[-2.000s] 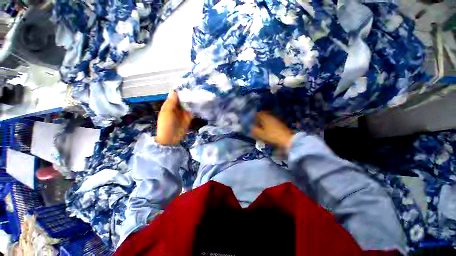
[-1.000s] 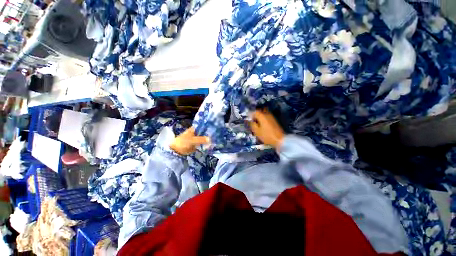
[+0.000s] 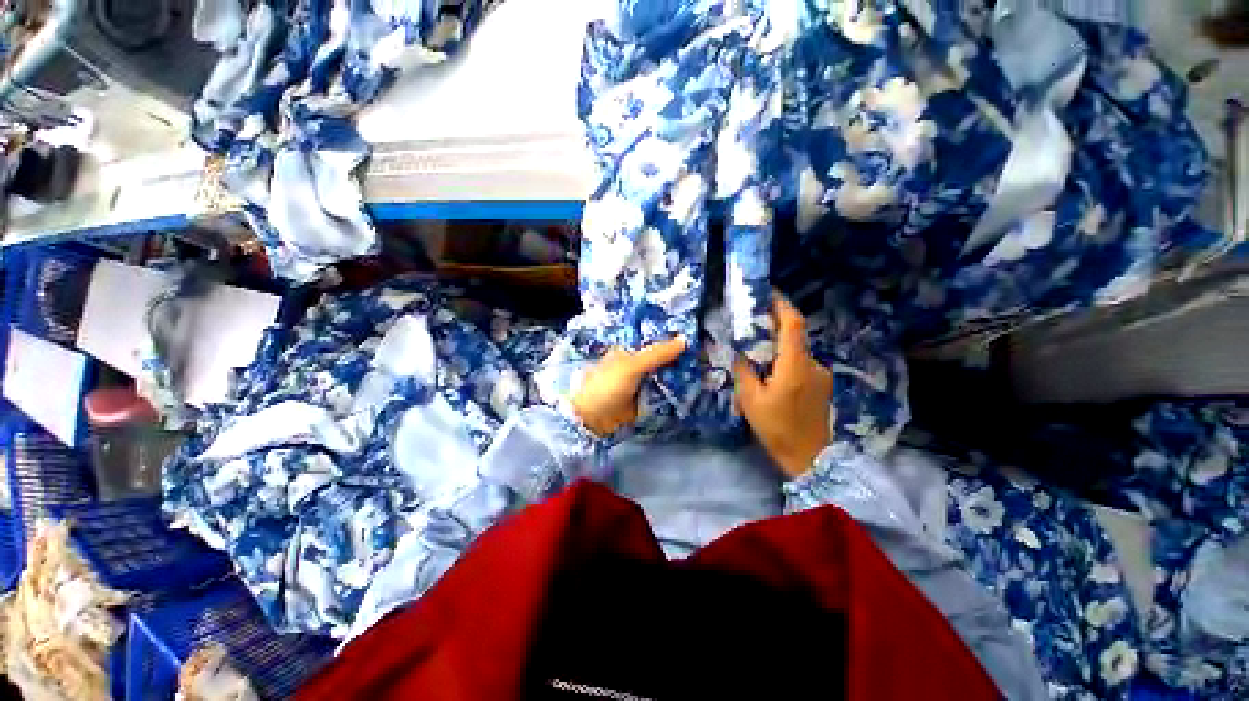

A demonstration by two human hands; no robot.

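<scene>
The blue floral fabric (image 3: pixel 890 123) lies bunched over the front of the white table and hangs over its edge. My left hand (image 3: pixel 619 384) holds a hanging part of it, thumb on top. My right hand (image 3: pixel 790 390) pinches a narrow floral band (image 3: pixel 749 260) between thumb and fingers, just right of my left hand. A dark gap shows between the band and the wider piece. The undersides of both grips are hidden.
The white table (image 3: pixel 473 151) has a blue front edge. More floral cloth (image 3: pixel 295 178) hangs over it at left. A floral heap (image 3: pixel 315 452) lies below left, beside blue crates (image 3: pixel 192 548). A grey device (image 3: pixel 137 41) stands upper left.
My hands have come closer together, the left one moving right. The narrow band now hangs straight between table and right hand. The camera view has shifted.
</scene>
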